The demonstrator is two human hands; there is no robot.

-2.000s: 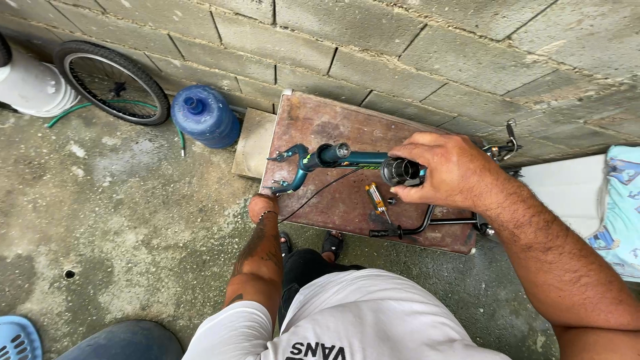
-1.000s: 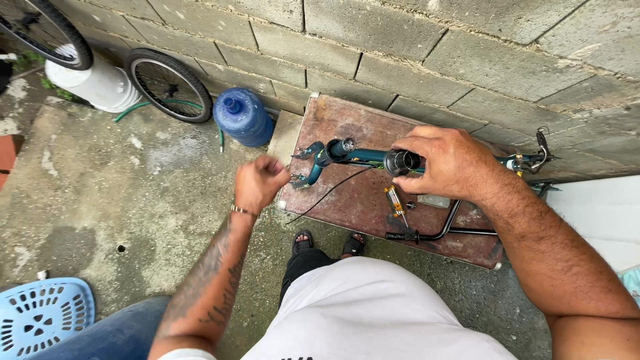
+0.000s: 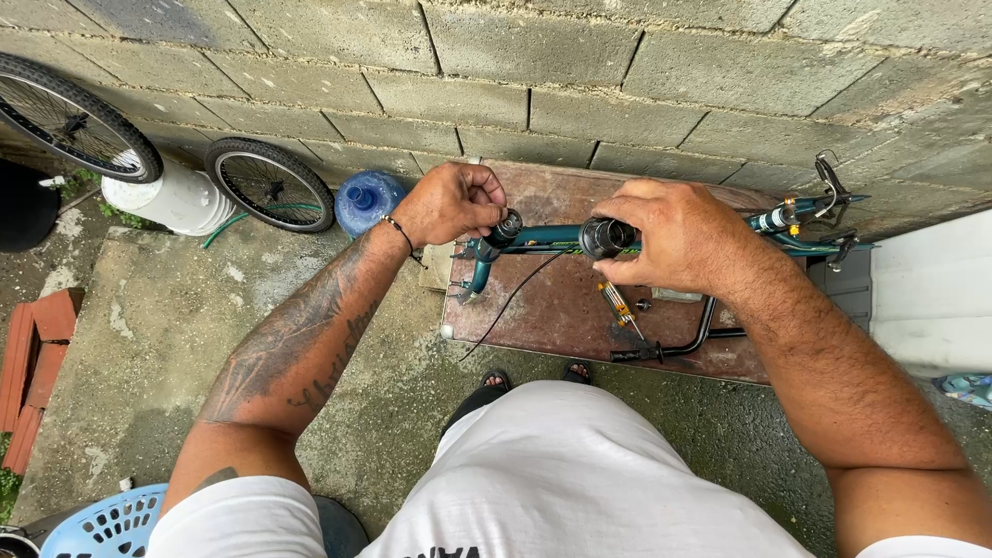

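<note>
A teal bicycle frame (image 3: 542, 235) with its fork (image 3: 480, 277) lies along a reddish-brown board. My left hand (image 3: 457, 203) is at the top of the head tube (image 3: 508, 226), thumb and fingertips pinched together there; whether something small is between them cannot be told. My right hand (image 3: 666, 232) grips a dark round container (image 3: 607, 237), its open end facing up, above the frame's tube. Below it on the board lie a yellow-handled screwdriver (image 3: 618, 304), a small metal part (image 3: 642, 304) and a black handlebar (image 3: 701, 329) with a grip. A thin black cable (image 3: 515, 293) curves off the board's front edge.
A concrete block wall (image 3: 581, 101) runs behind the board (image 3: 542, 325). To the left are a blue water jug (image 3: 370, 203), two bicycle wheels (image 3: 270, 186), a white bucket (image 3: 174, 203) and a green hose. A light blue plastic seat (image 3: 108, 523) is at lower left; a white panel (image 3: 930, 294) stands right.
My left hand was by the fork ends, then raised left of the fork, and is now at the head tube's top. My right hand still holds the dark container. The view has shifted.
</note>
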